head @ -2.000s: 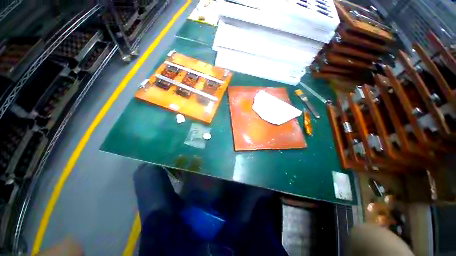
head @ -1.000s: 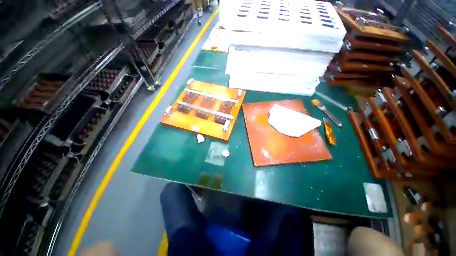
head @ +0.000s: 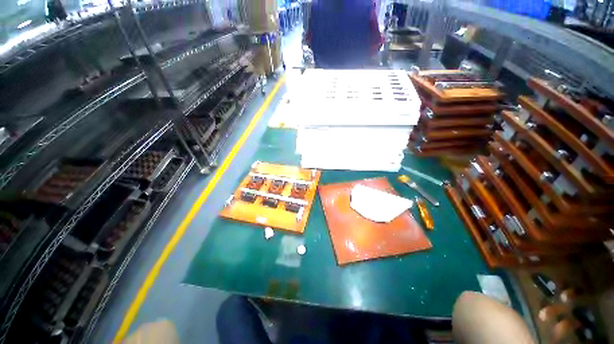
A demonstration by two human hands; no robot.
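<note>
A blurred, cut-off bare part of my left hand or arm (head: 151, 332) shows at the bottom left edge. A similar part of my right hand or arm (head: 488, 321) covers the table's lower right edge. No fingers show on either, and neither touches the parts. An orange-brown fixture (head: 261, 219) with two silver bars over dark parts lies at the left of the green table (head: 222, 259). Right of it is a plain orange-brown plate (head: 357, 242) with a white irregular sheet (head: 380, 204) on it. Two small white scraps (head: 301, 249) lie near the table's front.
A brush-like tool (head: 421, 191) and an orange-yellow tool (head: 425, 213) lie right of the plate. White trays (head: 350, 144) stand behind. Stacked fixtures (head: 458, 127) fill the right. A pale card (head: 493, 287) lies at front right. Wire racks (head: 101, 127) stand left. A person (head: 342, 30) is beyond.
The view has tilted up, so the table sits lower in the picture and a person shows at the top. More of my right hand or arm shows. The table's things keep their places.
</note>
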